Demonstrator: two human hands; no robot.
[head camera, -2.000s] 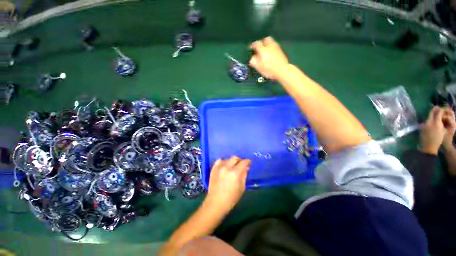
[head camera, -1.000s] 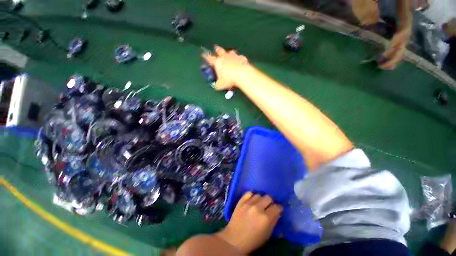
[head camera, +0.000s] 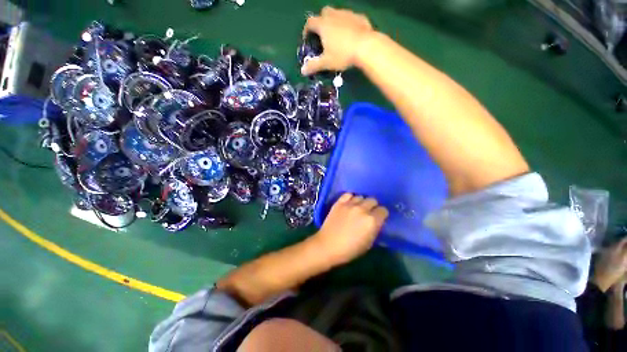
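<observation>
My right hand (head camera: 340, 40) is at the top centre, beyond the blue plastic tray (head camera: 385, 161). Its fingers are closed around a dark round wired unit (head camera: 311, 47), with a white plug hanging near it. My left hand (head camera: 353, 223) rests at the tray's near left edge, fingers curled; whether it holds something small cannot be seen. A few tiny silvery loops (head camera: 405, 208) lie in the tray. My right forearm and sleeve hide the tray's right side.
A large pile of round wired units (head camera: 206, 165) lies left of the tray on the green surface. A clear plastic bag (head camera: 589, 210) and another person's hand (head camera: 610, 265) are at the right. A yellow line (head camera: 89, 265) runs at lower left.
The view has turned and shifted. My right hand, reaching beyond the tray to a lone unit earlier, now grips that unit. My left hand stays at the tray's near edge.
</observation>
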